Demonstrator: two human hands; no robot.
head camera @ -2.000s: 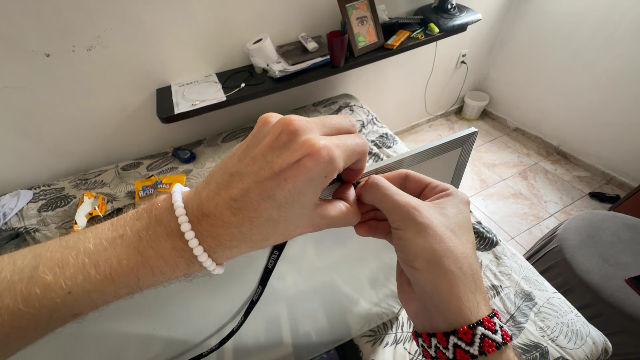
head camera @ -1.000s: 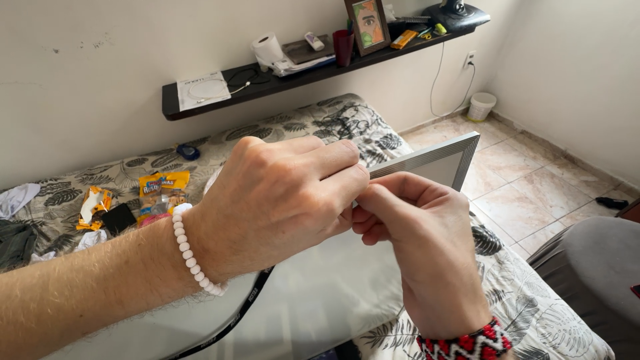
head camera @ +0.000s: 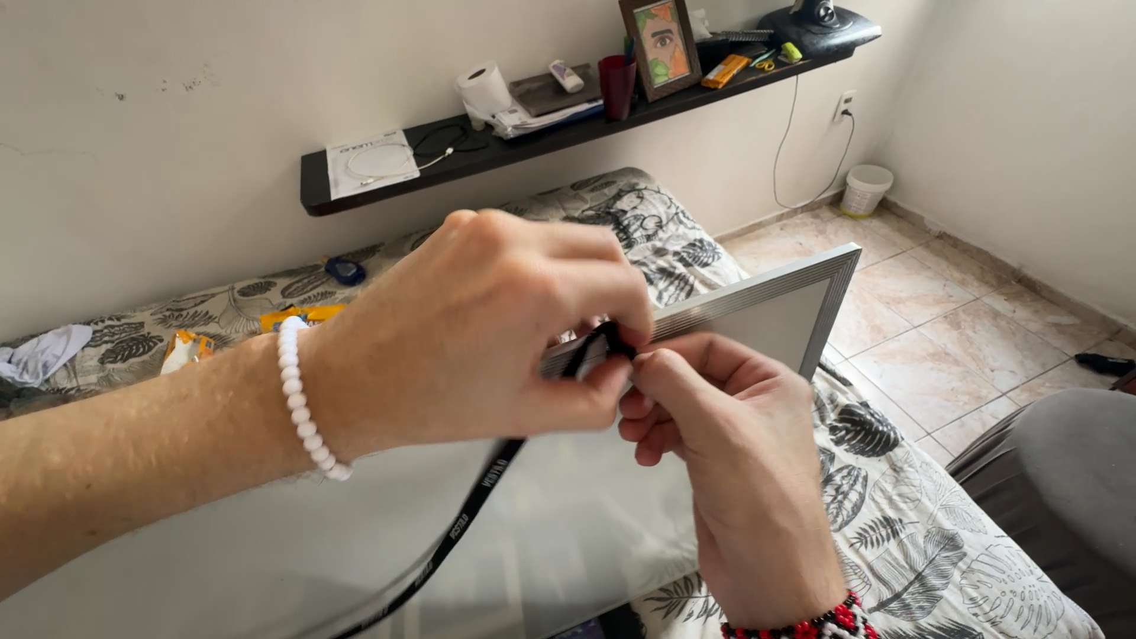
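Note:
In the head view my left hand (head camera: 479,328), with a white bead bracelet at its wrist, pinches the bunched end of a black lanyard strap (head camera: 484,497) that bears writing. The strap hangs down from beneath that hand. My right hand (head camera: 728,426), with a red, black and white beaded bracelet, meets the left at the strap's end, thumb and index finger pinched together on it. Just behind both hands stands a framed panel (head camera: 754,328) with a ridged silver edge and a pale, glossy face. The fingers hide the exact form of the strap's end.
The panel rests on a bed with a leaf-print cover (head camera: 914,550). Beyond it, a black wall shelf (head camera: 532,142) carries a toilet roll (head camera: 484,89), a red cup (head camera: 618,87) and a picture frame (head camera: 661,44). A grey upholstered seat (head camera: 1056,479) is at right, a white bucket (head camera: 866,190) in the corner.
The fingers of my left hand have parted somewhat, and the black bunched strap end now shows between them. Both hands remain together by the panel's top edge.

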